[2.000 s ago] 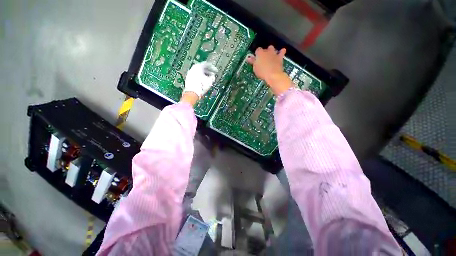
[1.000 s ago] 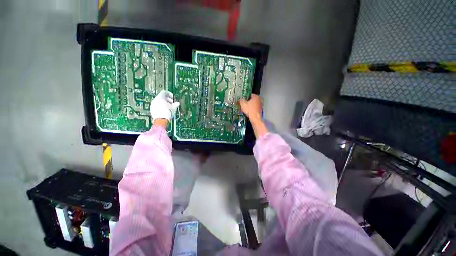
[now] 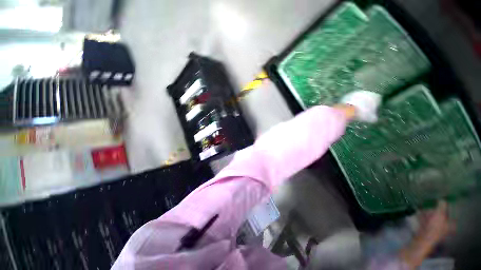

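Note:
Two green circuit boards, one farther (image 3: 358, 58) and one nearer (image 3: 406, 158), lie solder side up in a black tray (image 3: 298, 97); the picture is blurred. My left hand (image 3: 363, 104), in a white glove, is at the boards near where they meet. Its fingers are too blurred to tell whether they grip. My right hand (image 3: 431, 229), bare, is at the near edge of the nearer board at the lower right, blurred and partly dark. Its grip cannot be told.
Another black tray (image 3: 237, 118) with silver-white heat sinks showing stands on the grey floor, left of the boards. A black box (image 3: 108, 59) is farther back. A conveyor with rods (image 3: 63, 100) and a red item (image 3: 109, 156) are at the left. Yellow-black tape (image 3: 253, 86) crosses the floor.
The view has swung left, so the boards now show at the right and the conveyor has come into view. Both hands remain at the boards.

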